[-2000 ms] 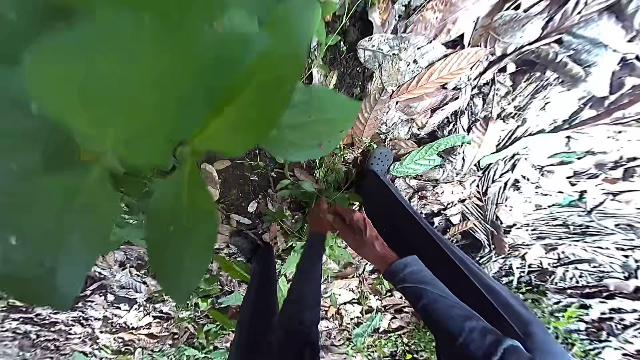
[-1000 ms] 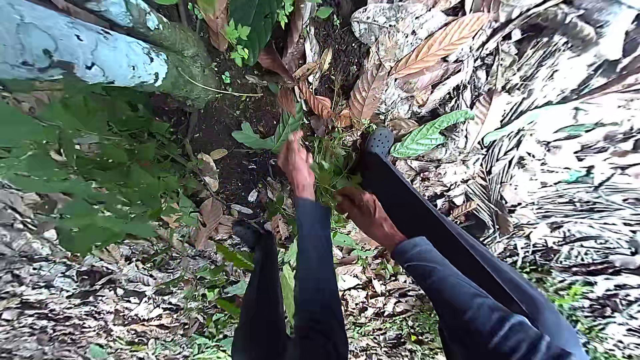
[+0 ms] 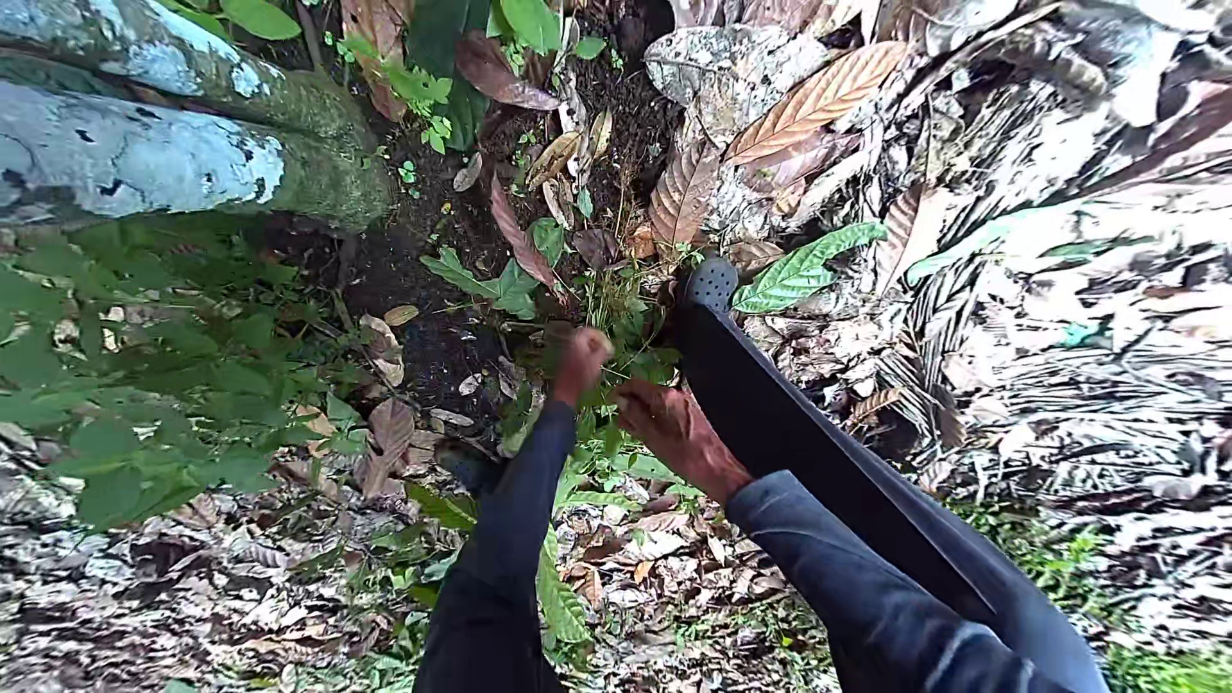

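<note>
Low green weeds (image 3: 626, 318) grow among dry leaves between my two feet. Just below them, my left hand (image 3: 582, 361) is curled and somewhat blurred; whether it holds a stem is not clear. My right hand (image 3: 674, 433) is a little lower and to the right, its fingers bent at the edge of the greenery, and what they grip cannot be made out. The two hands are close but apart. Above my left hand, a few cut or fallen green leaves (image 3: 515, 289) lie on dark soil beside a reddish-brown dry leaf (image 3: 520, 236).
A mossy, pale-barked tree trunk (image 3: 173, 159) enters at the upper left, with leafy green plants (image 3: 164, 375) below it. My grey perforated clog (image 3: 712, 285) stands right of the weeds, beside a large green leaf (image 3: 808, 268). Dry leaf litter (image 3: 231, 597) covers the ground around.
Foliage that covered the upper left two seconds ago no longer blocks the trunk. My left hand has moved back down from the soil toward my right hand; green leaves now lie where it was.
</note>
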